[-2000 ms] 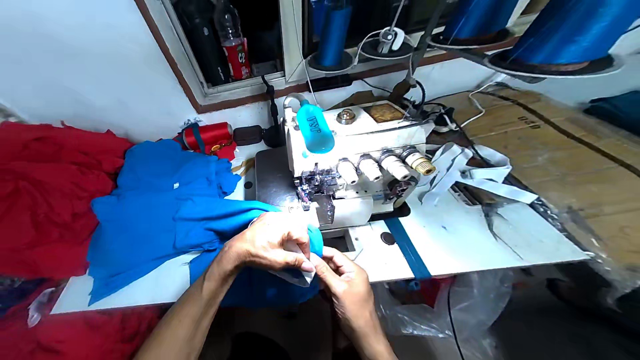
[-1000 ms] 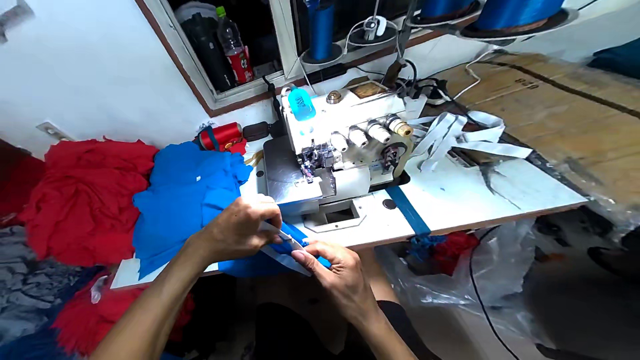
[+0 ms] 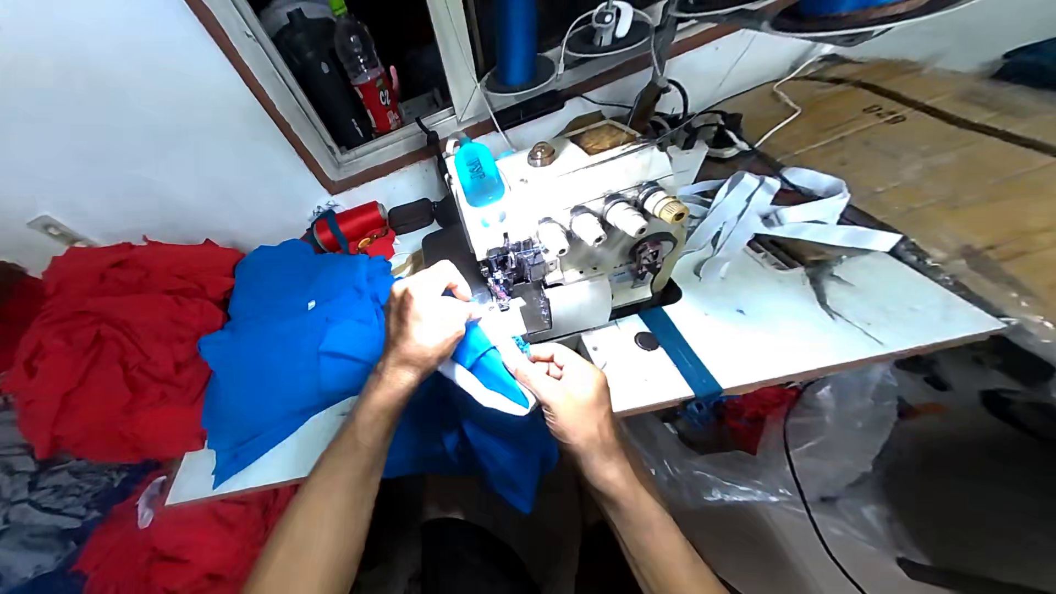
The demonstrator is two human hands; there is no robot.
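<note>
A white overlock sewing machine (image 3: 569, 214) stands on the white table, its lamp lighting the presser foot area. Just in front of the foot, my left hand (image 3: 429, 318) pinches the upper edge of a blue fabric piece with a white band (image 3: 487, 379). My right hand (image 3: 569, 392) grips the same piece lower and to the right, near the table's front edge. The rest of that fabric hangs over the edge below my hands. Whether the piece touches the needle plate is hidden by my left fingers. A blue fabric pile (image 3: 297, 330) lies left of my left hand.
Red fabric (image 3: 124, 346) is heaped at the far left. A red thread cone (image 3: 355, 227) lies behind the blue pile. White elastic strips (image 3: 767, 210) lie right of the machine. A blue strip (image 3: 681, 355) crosses the table edge above a clear plastic bag (image 3: 833, 437). Blue thread cones stand above.
Both hands have moved up toward the presser foot with the blue piece, compared with one second ago. The view has shifted somewhat.
</note>
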